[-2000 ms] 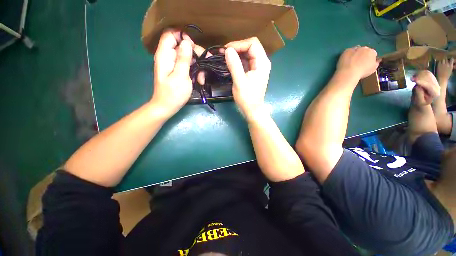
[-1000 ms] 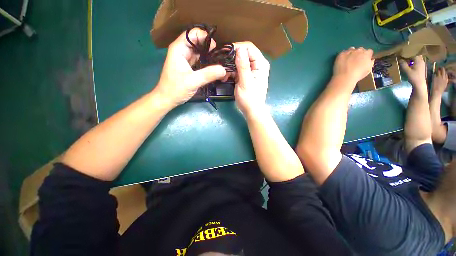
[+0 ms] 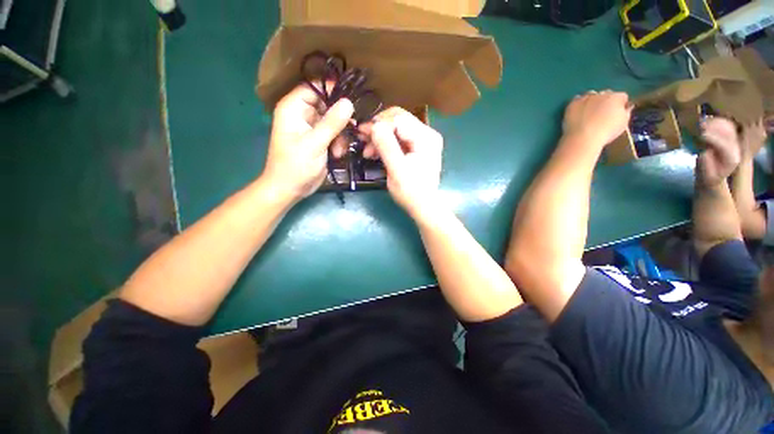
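Observation:
A black cable bundle (image 3: 339, 91) is held above the cardboard box, its thin loops fanned upward and its loose ends hanging down. My left hand (image 3: 299, 140) grips the bundle with thumb and fingers. My right hand (image 3: 409, 153) pinches a part of the cable at the bundle's lower right side; the fingertips partly hide it. The cardboard box (image 3: 390, 52) stands with its brown lid open at the back. Dark contents show in it below my hands, mostly hidden.
A coworker's arm (image 3: 552, 199) rests on the green bench (image 3: 322, 263) to my right. Beyond are a neighbouring open box (image 3: 622, 151) with black contents, more hands and a yellow-and-black unit (image 3: 670, 21). A dark case (image 3: 560, 8) is at the back; a larger carton (image 3: 233, 364) is below the bench.
The bundle's loops now stand fanned out above my left hand. My right hand has moved slightly left and down, with its fingertips at the bundle's lower part.

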